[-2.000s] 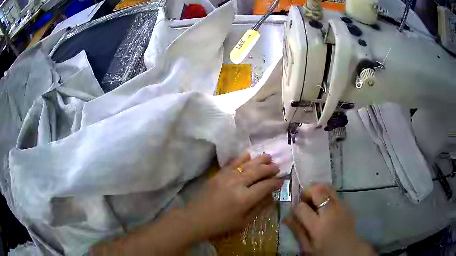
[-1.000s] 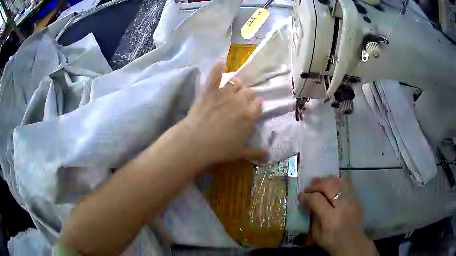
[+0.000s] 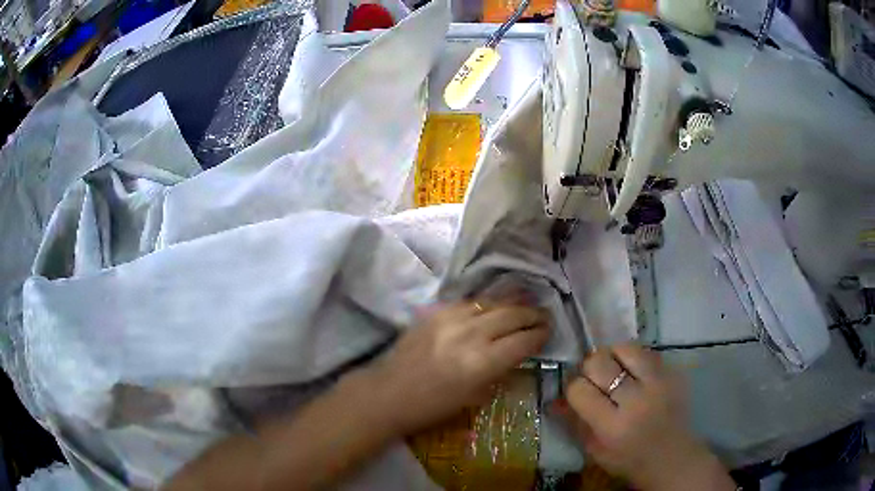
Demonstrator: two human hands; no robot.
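Observation:
A large pale garment piece [image 3: 211,297] lies heaped on the left and runs up to the needle area. A pale band strip [image 3: 606,278] lies under and right of the presser foot [image 3: 562,240]. My left hand [image 3: 484,340] lies on the garment piece just left of and below the foot, slightly blurred, its fingertips on bunched cloth. My right hand [image 3: 619,403] has its fingers closed at the lower end of the strip and cloth edge. The fabric hides the needle plate.
The sewing machine head [image 3: 595,125] stands above the work. A folded stack of cut strips [image 3: 758,278] lies on the bed to the right. A yellow-tipped lamp [image 3: 472,79] and orange-yellow tape [image 3: 448,158] are left of the head. A plastic-wrapped dark board [image 3: 221,96] is behind left.
My left hand has come down from the upper cloth to beside the foot, bunching the garment piece. My right hand has shifted slightly left in view. The whole view has shifted too.

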